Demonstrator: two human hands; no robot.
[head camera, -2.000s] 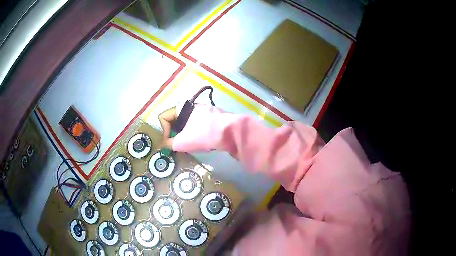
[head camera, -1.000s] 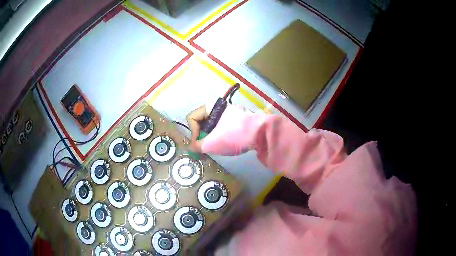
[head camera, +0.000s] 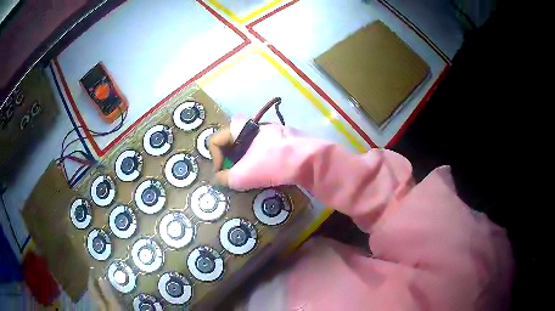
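A tray (head camera: 82, 243) holds rows of round components (head camera: 181, 169), white rings around dark centres, on brown board. My right hand (head camera: 220, 155), in a pink sleeve, holds a test probe (head camera: 246, 135) like a pen at the tray's upper right. The probe's dark handle points up and its green end points down by the fingers. The hand partly covers one component; the tip's contact is hidden. A pale blurred shape at the tray's lower left edge may be my left hand (head camera: 103, 294); its fingers cannot be made out.
An orange multimeter (head camera: 103, 92) with red and black leads (head camera: 76, 149) lies beyond the tray. A cardboard-topped flat stack (head camera: 374, 71) lies at upper right. Marked brown board (head camera: 27, 115) stands at far left, above a blurred red object (head camera: 39, 279). Red and yellow tape divides the white tabletop.
The tray and multimeter appear higher in the view. My right hand, still holding the probe, has moved from beside the tray's right edge to over a component in the upper right.
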